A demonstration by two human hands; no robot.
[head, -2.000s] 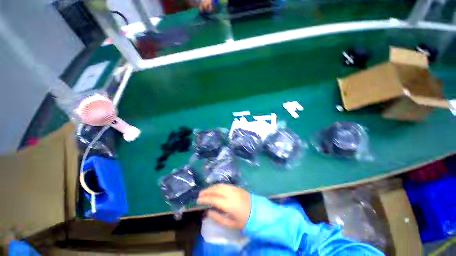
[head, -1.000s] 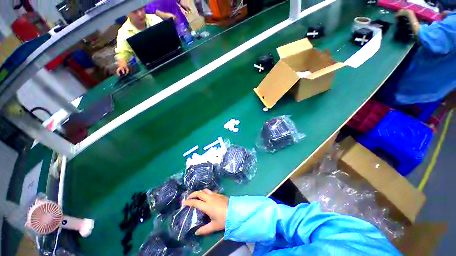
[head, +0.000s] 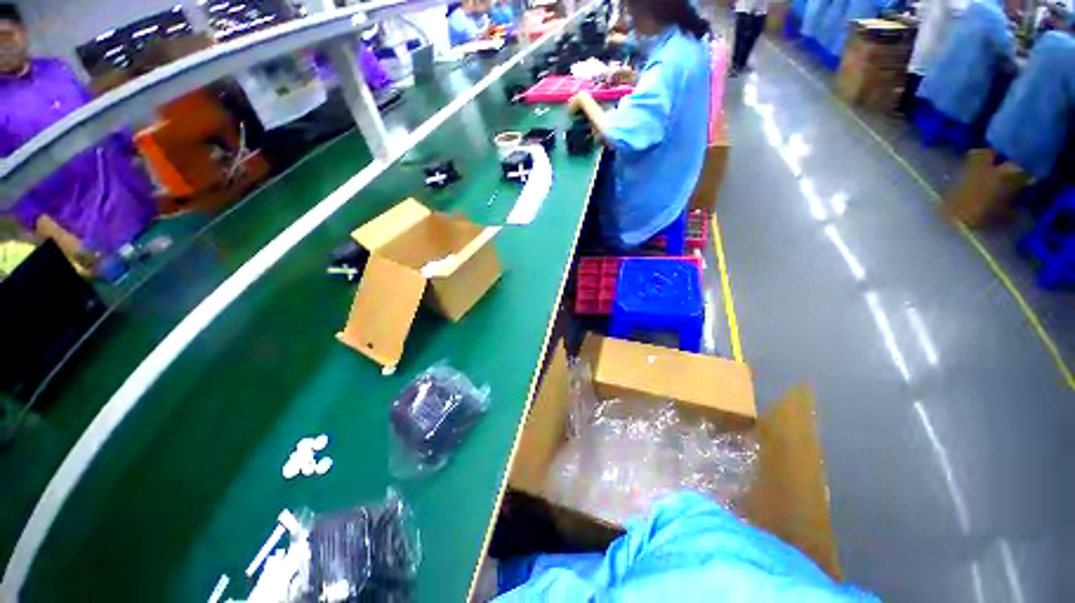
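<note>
Neither of my hands shows; a blue sleeve lies at the bottom edge, cut off by it. A black unit in a clear plastic bag (head: pixel 436 412) lies on the green bench (head: pixel 442 512). More bagged black units (head: pixel 354 551) lie at the bottom edge, partly cut off. White strips (head: pixel 269 568) lie beside them on the left. A cluster of white round pads (head: pixel 308 457) lies left of the single bagged unit.
An open cardboard box (head: pixel 454 277) lies on the bench. A waste carton (head: pixel 672 375) full of clear bags stands below the bench edge at right. Beyond are blue and red crates, a worker (head: pixel 660 130) in a blue smock at the bench, and black units with white crosses (head: pixel 516 166).
The view has swung right and up along the bench. The hand that lay on a bagged unit has left the picture. The fan and the black parts heap have also left view.
</note>
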